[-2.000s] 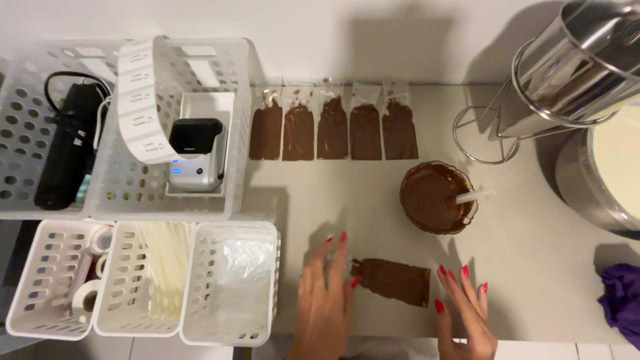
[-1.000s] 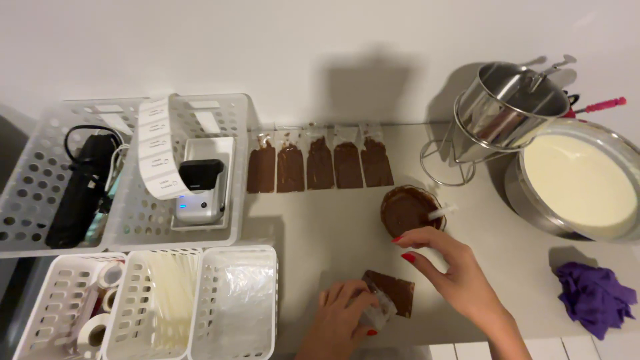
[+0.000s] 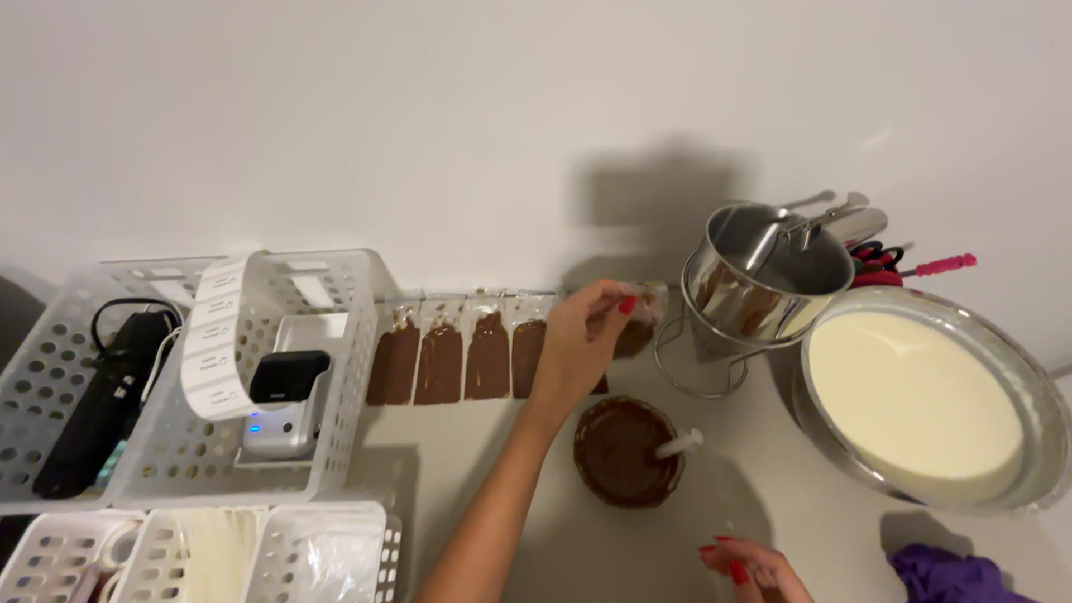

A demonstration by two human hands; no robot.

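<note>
My left hand pinches the clear top of a chocolate-coated plastic bag at the right end of a row against the wall. Several such bags lie flat to its left, among them one at the far left; my hand partly covers the row's right part. Just below stands a bowl of melted chocolate with a white-handled utensil in it. My right hand, empty with fingers apart, is low in the view, below and right of the bowl.
At left are perforated plastic baskets with a label printer, label strip and black device; smaller baskets hold sticks and clear bags. At right are a steel funnel on a wire stand, a basin of cream-coloured mixture and purple cloth.
My left hand has moved from the chocolate-coated bag's earlier spot below the bowl to the row by the wall, bag in its fingers. My right hand has drawn back from the bowl.
</note>
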